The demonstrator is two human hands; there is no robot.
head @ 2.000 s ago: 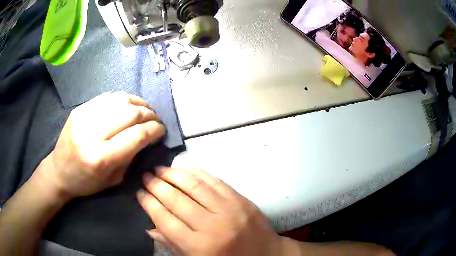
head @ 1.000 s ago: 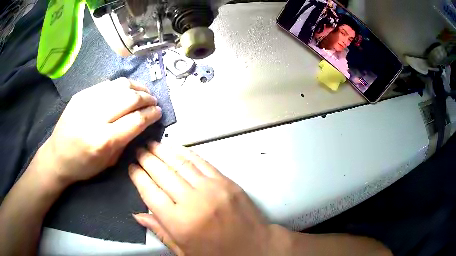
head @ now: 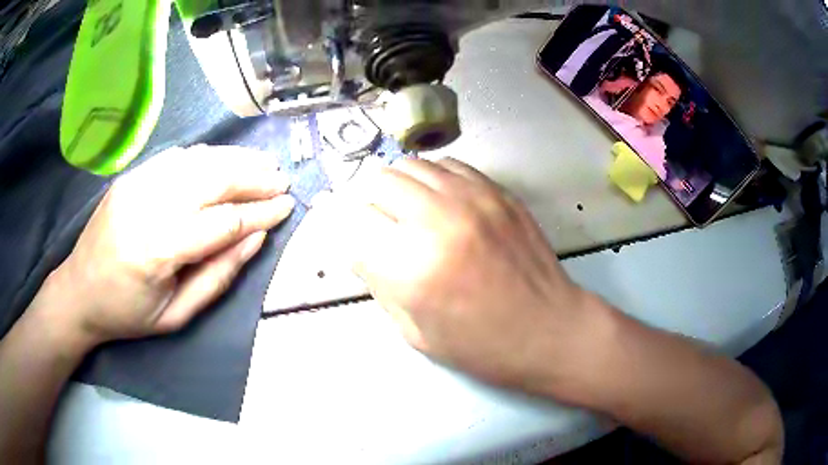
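Note:
A dark cloth panel (head: 186, 372) lies on the left of the table, its edge running up to the brightly lit presser foot (head: 301, 141). My left hand (head: 172, 241) lies on the cloth with fingers bent, fingertips near the edge just below the foot. My right hand (head: 454, 254) is beside the needle plate (head: 349, 134), right of the cloth edge. Its fingertips are washed out by the light, and whether they grip cloth cannot be told. The machine head (head: 300, 54) is above, with a round olive knob (head: 422, 116) at its right.
A bright green rounded attachment (head: 113, 86) hangs at the upper left. A smartphone (head: 654, 109) showing a video lies at the upper right, with a yellow sticky piece (head: 633, 173) by its edge. The white table (head: 309, 390) has a curved front edge. More dark cloth (head: 36, 209) lies far left.
My right hand has moved from the lower cloth up and right, beside the needle plate. The cloth has moved up towards the foot, baring more table below. The picture on the phone has changed.

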